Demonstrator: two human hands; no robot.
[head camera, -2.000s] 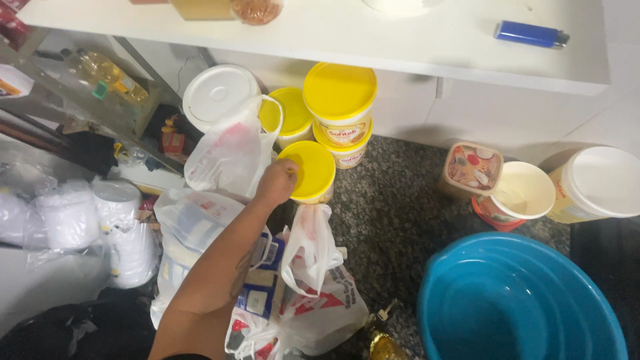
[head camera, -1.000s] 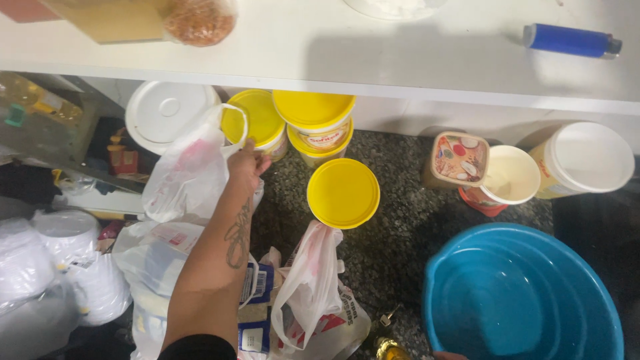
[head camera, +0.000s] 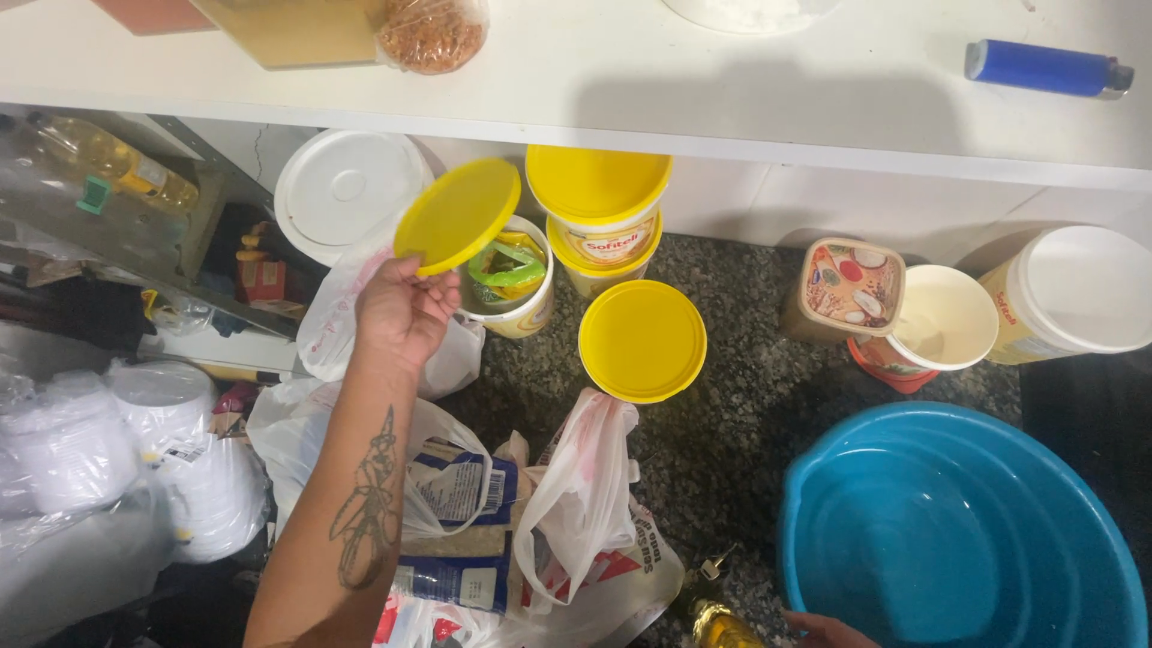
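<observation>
My left hand (head camera: 405, 315) holds a yellow plastic lid (head camera: 459, 216) by its lower edge, tilted above an uncovered white tub (head camera: 522, 315). Inside that tub lies a green and yellow plastic packet (head camera: 511, 268). Two stacked tubs with yellow lids (head camera: 598, 184) stand just right of it, and another yellow-lidded tub (head camera: 643, 340) is in front of them. Only part of my right hand (head camera: 823, 630) shows at the bottom edge, by the blue plastic basin (head camera: 900, 531); its grip cannot be made out.
A white shelf (head camera: 702, 99) with a blue lighter (head camera: 1044, 68) crosses the top. A white-lidded bucket (head camera: 351, 193) and plastic shopping bags (head camera: 585, 486) are around my left arm. A square container (head camera: 850, 288), an open cup (head camera: 945, 315) and a white bucket (head camera: 1084, 288) stand right.
My left hand has moved from the front tub to the rear left tub and lifted its yellow lid, uncovering the packet inside. Part of my right hand now shows at the bottom.
</observation>
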